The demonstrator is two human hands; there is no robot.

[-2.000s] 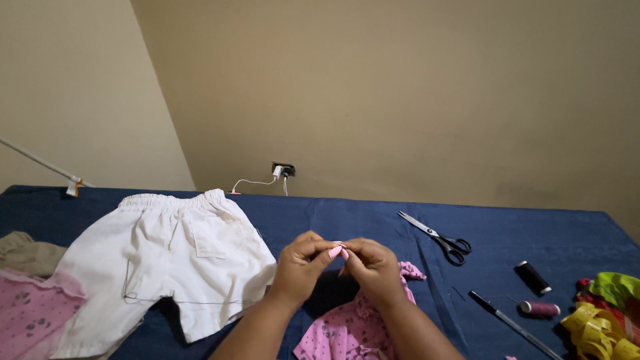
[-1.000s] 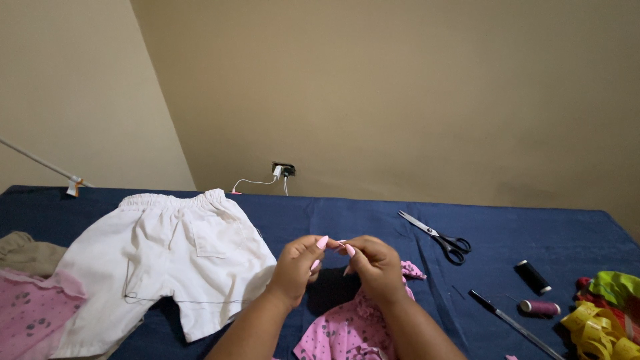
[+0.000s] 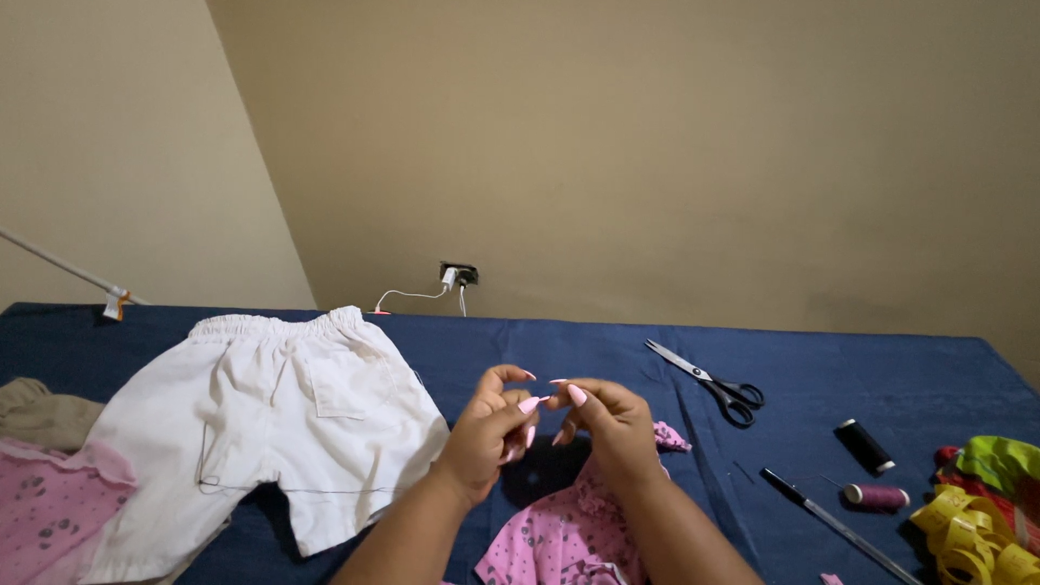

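My left hand (image 3: 491,435) and my right hand (image 3: 611,431) are raised close together over the table, thumbs and fingertips nearly meeting. The fingers of both are pinched, but whatever is between them is too small to make out. Below my right hand lies pink patterned fabric (image 3: 544,532). White shorts (image 3: 284,406) lie flat to the left of my left hand, with dark thread (image 3: 325,490) running across the legs. Black-handled scissors (image 3: 703,380) rest to the right, beyond my right hand.
A black thread spool (image 3: 864,445), a purple thread spool (image 3: 876,496) and a pen (image 3: 841,526) lie at the right, beside a yellow measuring tape (image 3: 967,528) and bright green fabric (image 3: 999,463). More pink fabric (image 3: 57,512) and beige fabric (image 3: 41,414) lie far left.
My fingers have shifted, and the left index finger is now raised away from the thumb. The garments and tools lie as before.
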